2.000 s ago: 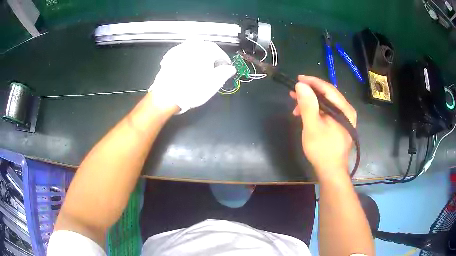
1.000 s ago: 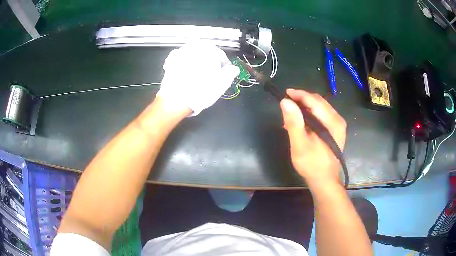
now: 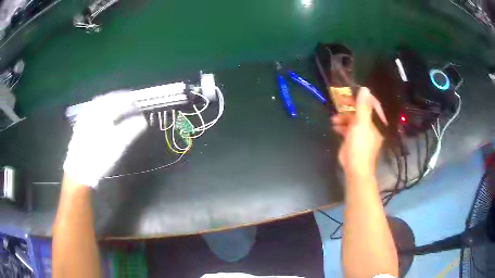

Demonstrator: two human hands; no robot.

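The silver motor unit [image 3: 163, 95] lies slightly tilted on the dark mat, its white round end [image 3: 208, 87] to the right. The green circuit board [image 3: 184, 127] lies below it, with white and yellow-green wires looping to it. My gloved left hand [image 3: 106, 133] is closed over the unit's left part; its fingertips are blurred. My bare right hand [image 3: 358, 130] is blurred at the iron stand [image 3: 332, 59] and its yellow sponge [image 3: 343, 99]. It appears closed on the soldering iron [image 3: 349, 79], whose dark handle is mostly hidden. A thin line runs from below the glove toward the board.
Blue-handled cutters [image 3: 286, 96] lie left of the iron stand. The black soldering station [image 3: 418, 98] stands at the right, its red light on, with cables [image 3: 401, 163] below. The solder spool [image 3: 8, 182] is at the left edge. A blue-purple crate [image 3: 42, 255] is below the bench.
The view has shifted right. My right hand has carried the iron from the board to the stand. My left hand has left the board and moved onto the unit, which is now tilted.
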